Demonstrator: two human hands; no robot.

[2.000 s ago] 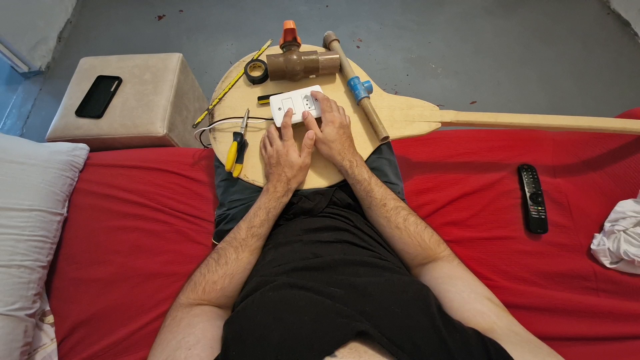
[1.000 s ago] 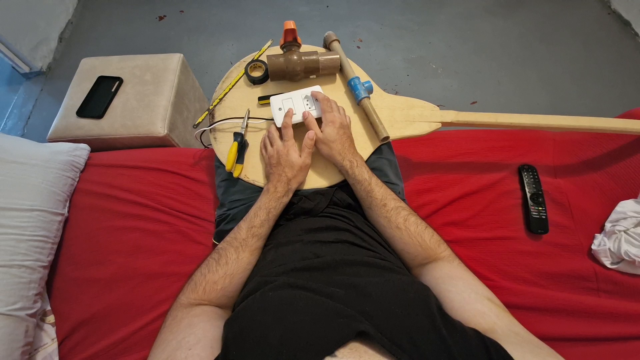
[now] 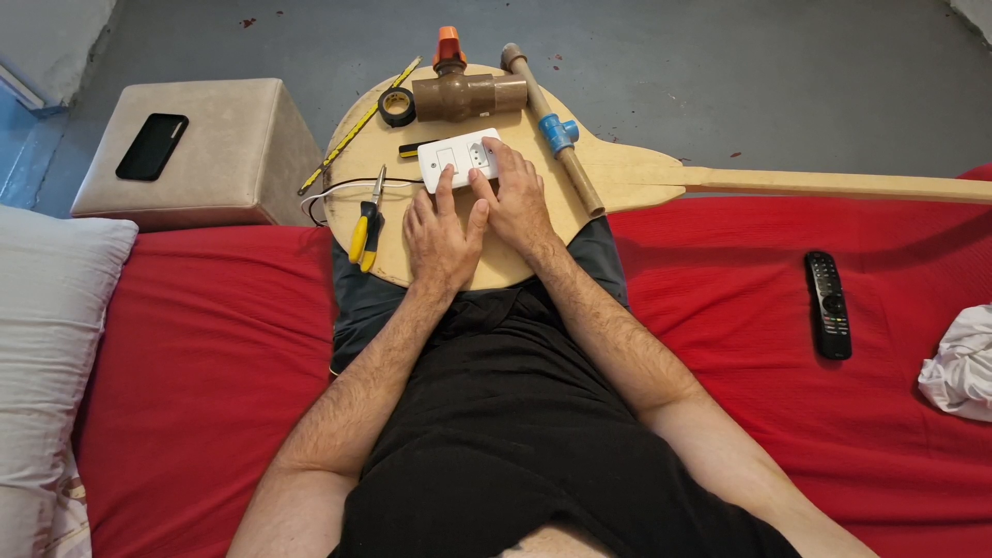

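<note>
A white wall plate with a switch and a power socket (image 3: 459,160) rests on a round wooden board (image 3: 504,256) on my lap. My left hand (image 3: 443,242) touches the plate's lower edge near the switch with its index finger. Two fingertips of my right hand (image 3: 515,192) touch the plate around the socket. Neither hand is closed around anything. A black and a white wire (image 3: 349,184) run left from the plate. Long-nose pliers with yellow and black handles (image 3: 367,229) lie left of my left hand. Behind the plate, a black and yellow tool (image 3: 414,149) is partly hidden.
On the board are black electrical tape (image 3: 397,107), a yellow folding rule (image 3: 360,126), a brown ball valve (image 3: 469,96) and a brown pipe with blue tee (image 3: 559,133). The board's handle (image 3: 814,184) extends right. A phone (image 3: 152,147) lies on the beige pouf (image 3: 186,198); a remote (image 3: 828,304) lies on red cloth.
</note>
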